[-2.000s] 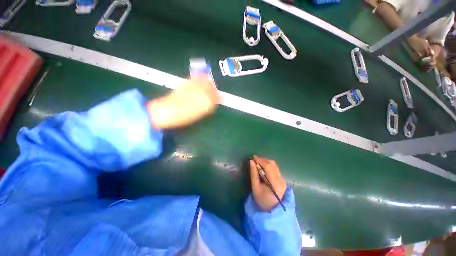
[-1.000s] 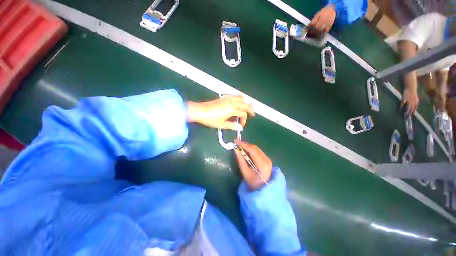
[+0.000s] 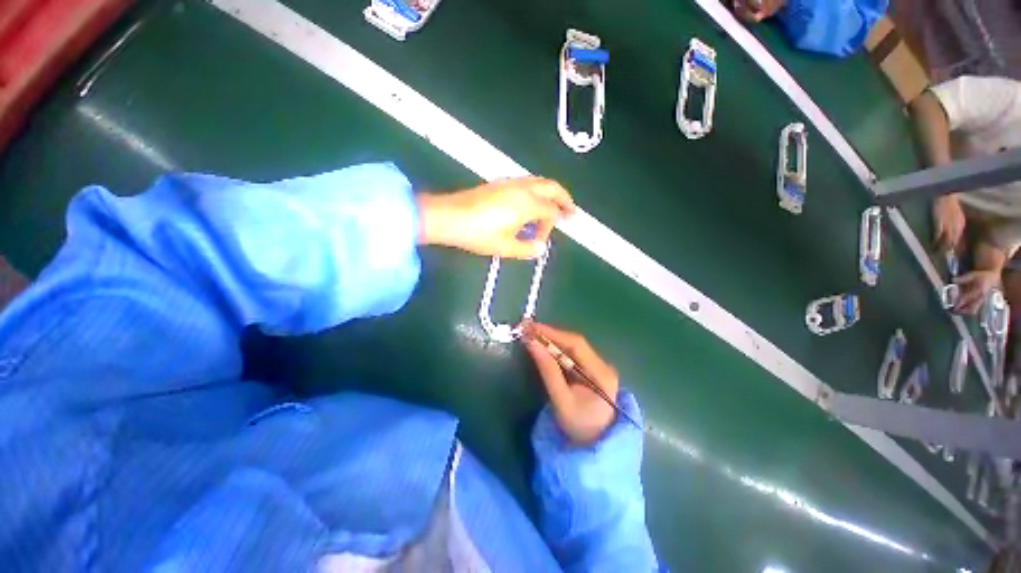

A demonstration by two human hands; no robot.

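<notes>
A white oval ring-shaped frame (image 3: 488,300) is held over the glossy green bench. My left hand (image 3: 500,216) is shut on its upper end and hides most of that end. A bit of blue shows between the fingers. My right hand (image 3: 577,386) is at the frame's lower rounded end and holds a thin dark pen-like tool (image 3: 588,381). The tool slants down to the right past the hand. The fingertips of my right hand are at the frame's lower right edge; whether the tool's tip touches the frame cannot be told.
A pale metal strip (image 3: 694,306) runs diagonally beyond my hands. Several white frames with blue patches, one here (image 3: 581,92), lie on the green belt (image 3: 661,190). A red tray (image 3: 50,50) is at upper left. Grey supports (image 3: 952,177) and people's arms are at right.
Two seconds ago my left hand was blurred at a frame over the belt's edge; it now holds a frame over the bench. My right hand has moved up to it. The view has shifted.
</notes>
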